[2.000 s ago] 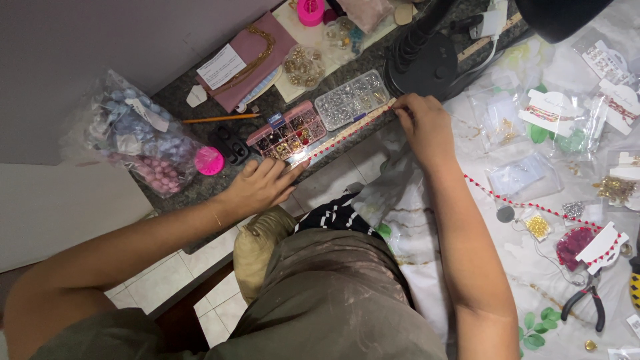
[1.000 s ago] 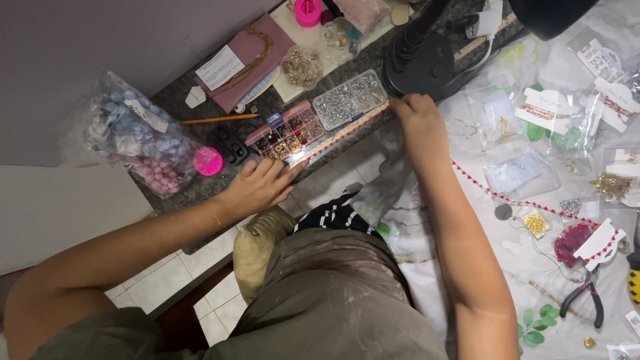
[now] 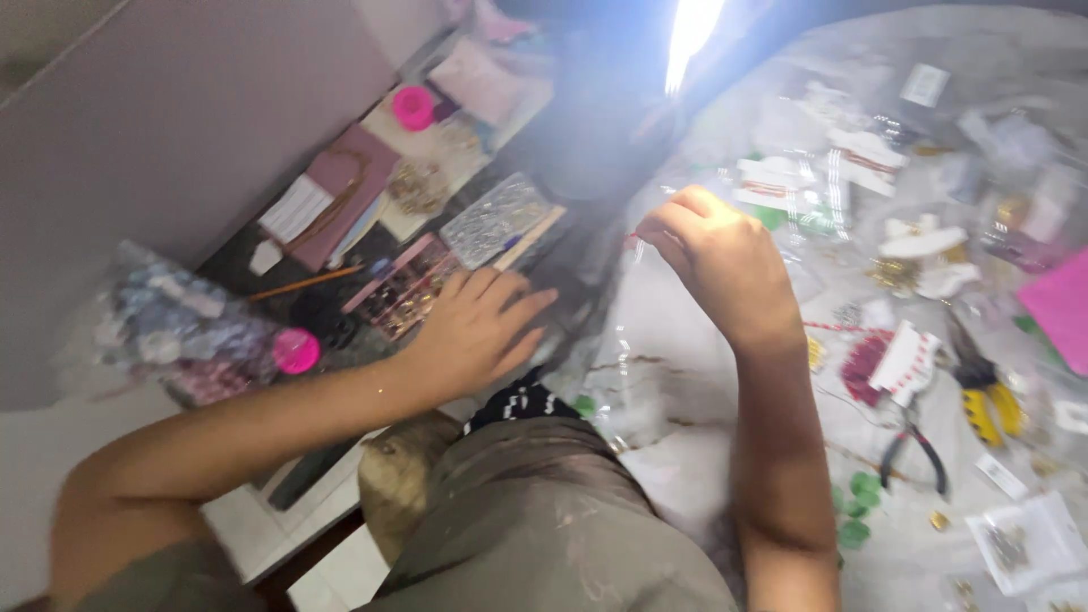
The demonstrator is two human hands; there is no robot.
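Note:
My left hand [image 3: 480, 327] is spread with its fingers apart and nothing in them, over the near edge of the pink compartment box of beads [image 3: 406, 287]. My right hand [image 3: 710, 255] is raised above the white cloth, thumb and fingertips pinched on the end of a red beaded chain [image 3: 632, 237]. More of the chain [image 3: 841, 327] shows to the right of my forearm and leads to a white card [image 3: 905, 364] beside a dark red bundle [image 3: 865, 365]. A clear box of silvery pieces [image 3: 497, 219] and a wooden ruler [image 3: 531, 238] lie beyond my left hand.
A bright lamp [image 3: 693, 42] glares at the top. A bag of blue and pink beads [image 3: 183, 314], a pink lid [image 3: 296, 350] and a pencil [image 3: 304, 283] are at the left. Dark-handled pliers [image 3: 914, 455], yellow-handled pliers [image 3: 986, 399] and small packets [image 3: 1020, 544] are on the right.
My left hand has left the ruler's near end and its fingers have spread. My right hand has moved right from the ruler's far end, bringing the red chain's end along. The lamp's light now shows.

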